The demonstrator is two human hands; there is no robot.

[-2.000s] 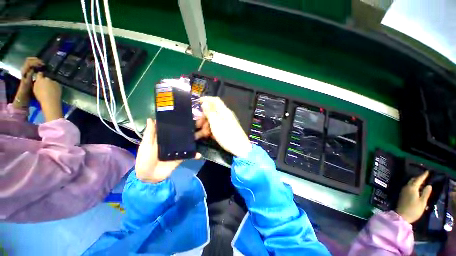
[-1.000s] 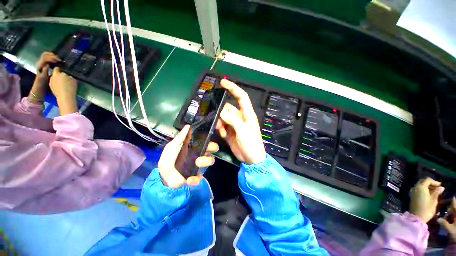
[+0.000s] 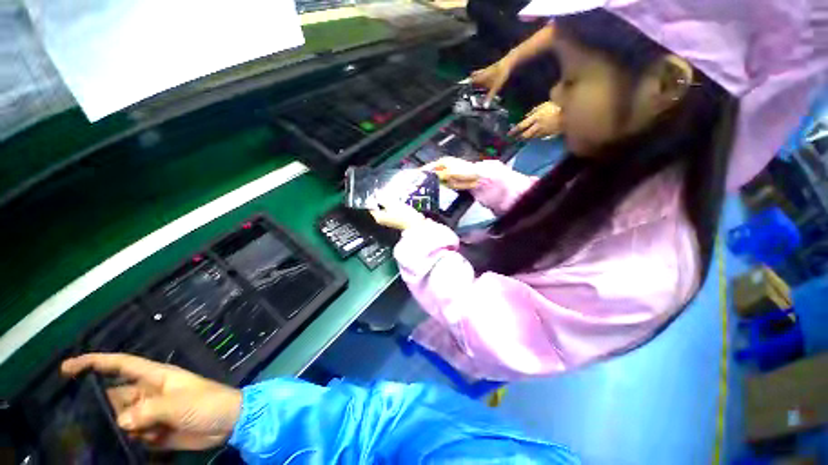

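Observation:
My right hand (image 3: 168, 404) is at the lower left, its fingers around the upper edge of a dark smartphone (image 3: 77, 427) that is partly cut off and blurred. My left hand is not in view. The black phone tray (image 3: 322, 277) lies beyond my right hand. It holds phones side by side: one with green and white text rows (image 3: 204, 309) and a dark one with film glare (image 3: 272, 263) at the right end. Small red spots show at their top edges.
A worker in a pink smock (image 3: 563, 291) sits at right, holding a film-covered phone (image 3: 395, 189). Black labelled packs (image 3: 343, 233) lie between the trays. Stacked trays (image 3: 363, 118) stand behind. A white paper sheet (image 3: 172, 45) hangs at upper left. Another person's hands (image 3: 490, 82) are farther along.
The view has swung to the right, so the neighbour is now large in it. My left hand has left the picture. My right hand is now at the lower left, still at the phone.

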